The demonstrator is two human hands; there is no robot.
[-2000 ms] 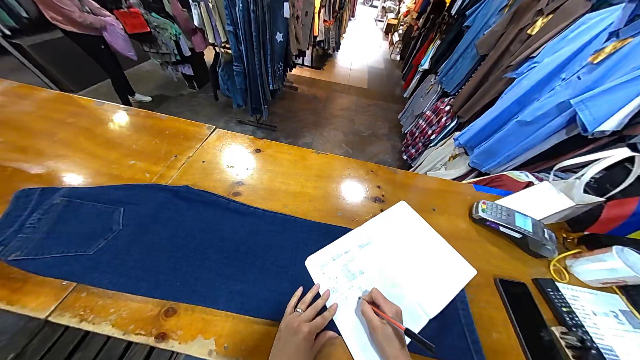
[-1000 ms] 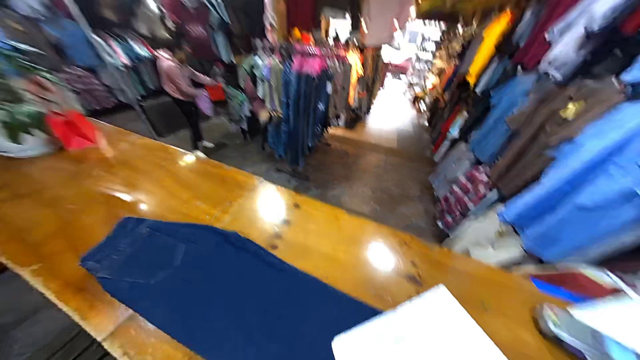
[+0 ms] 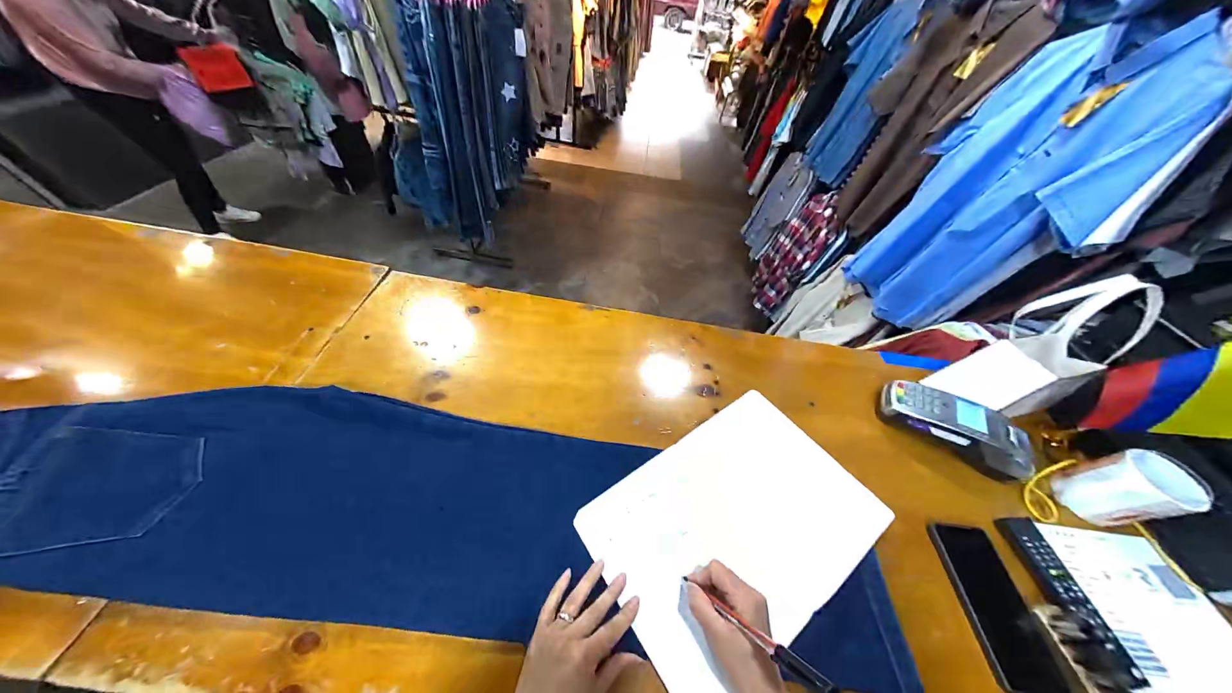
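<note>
My right hand (image 3: 730, 630) holds a red and black pen (image 3: 756, 635), its tip on a white sheet of paper (image 3: 760, 500) that bears faint handwriting. Beside it my left hand (image 3: 580, 635), with a ring on one finger, lies with fingers spread at the paper's lower left edge and grips nothing. Under the paper, folded dark blue jeans (image 3: 385, 510) stretch leftward along the wooden counter (image 3: 539, 337), a back pocket showing at the far left.
On the counter's right are a card terminal (image 3: 958, 428), a smartphone (image 3: 996, 606), a remote control (image 3: 1068, 597), a printed sheet (image 3: 1145, 597) and a white cup (image 3: 1136, 486). Beyond hang blue shirts (image 3: 1001, 183) and jeans (image 3: 457, 115). A person (image 3: 125, 87) stands at back left.
The view swung left and came back. The writing hand and pen are lower on the sheet relative to the paper's corners than two seconds ago. Both hands were out of view one second ago.
</note>
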